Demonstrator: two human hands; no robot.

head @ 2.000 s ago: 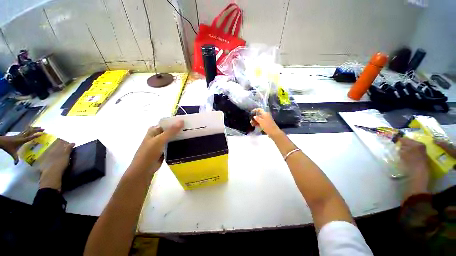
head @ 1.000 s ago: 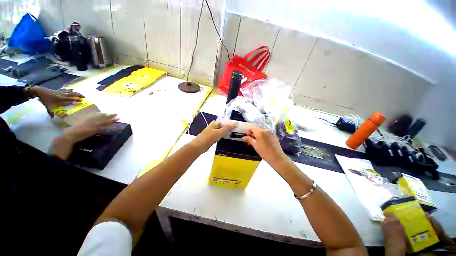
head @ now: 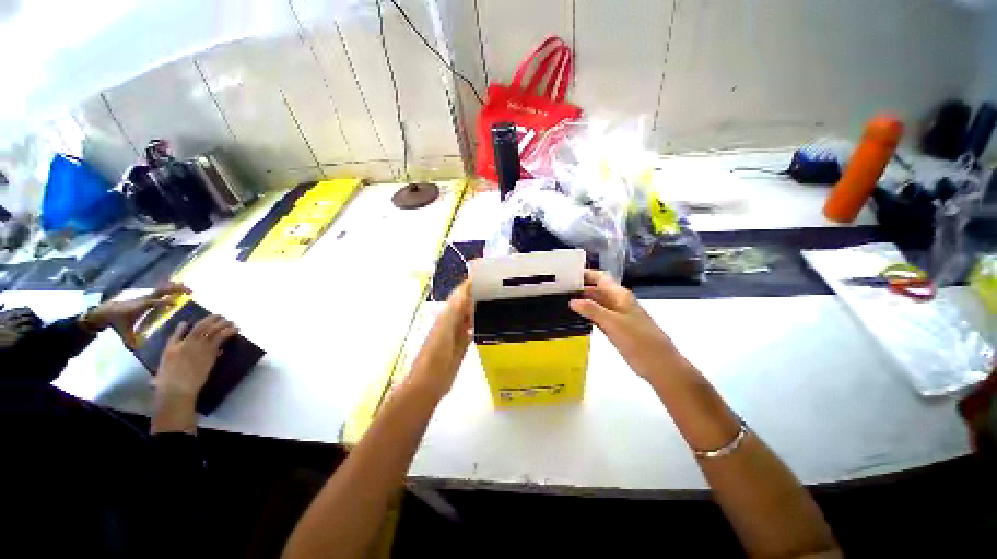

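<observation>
A yellow carton with a black top band (head: 536, 368) stands upright on the white table in front of me. Its pale top flap (head: 528, 274) is raised, with a dark slot in it. My left hand (head: 450, 333) grips the carton's left side near the top. My right hand (head: 614, 317) holds the upper right side, its fingers at the flap's edge and the black band. The carton's opening is hidden. Behind it lies a crumpled clear bag (head: 569, 207) with black pieces inside.
A neighbour's hands (head: 188, 355) hold a dark box (head: 232, 369) at left. Flat yellow cartons (head: 303, 222) lie behind. At right are flat plastic bags (head: 899, 317), scissors (head: 907, 283) and an orange bottle (head: 864, 169). A black cylinder (head: 505, 159) and red tote (head: 525, 109) are behind the bag.
Both my hands have moved from the flap to the carton's upper sides. The flap now stands raised with its slot showing. The right neighbour's hands and yellow carton have left their earlier place.
</observation>
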